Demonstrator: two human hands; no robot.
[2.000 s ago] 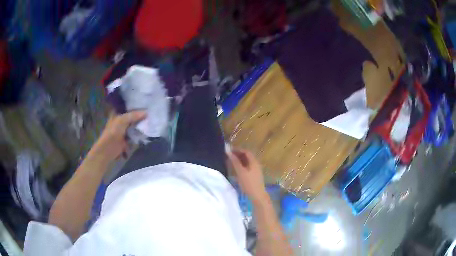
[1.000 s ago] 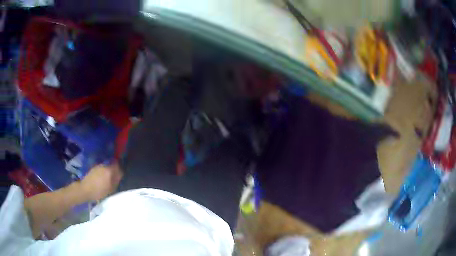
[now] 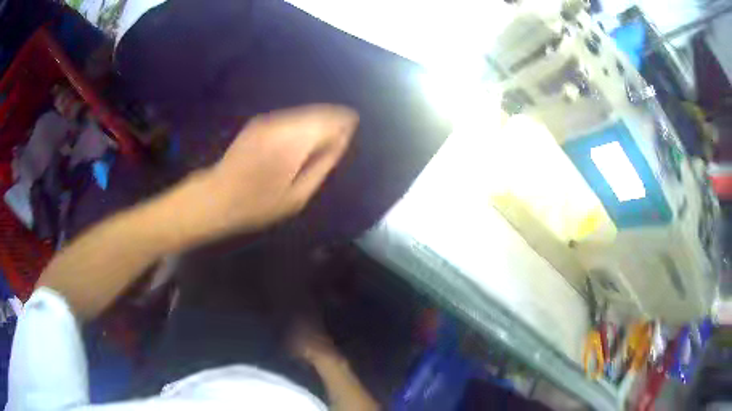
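Observation:
A large dark cloth lies over the left part of the white sewing table and hangs over its front edge. My left hand is over this cloth, blurred, with its fingers curled; whether it grips the cloth is hidden. My right hand is low by my lap, below the table edge, small, dark and blurred; its fingers and anything in them cannot be made out. The cream sewing machine with a teal panel stands at the right. Strong glare hides its needle area.
A red plastic basket with cloth pieces stands at the left. Orange-handled scissors and other slim tools are at the table's right end. A blue thing shows below the table. The table's grey-green edge runs diagonally in front of me.
The view has swung to the table and machine. My left hand has risen from beside my lap to over the dark cloth. The white piece it held two seconds ago no longer shows.

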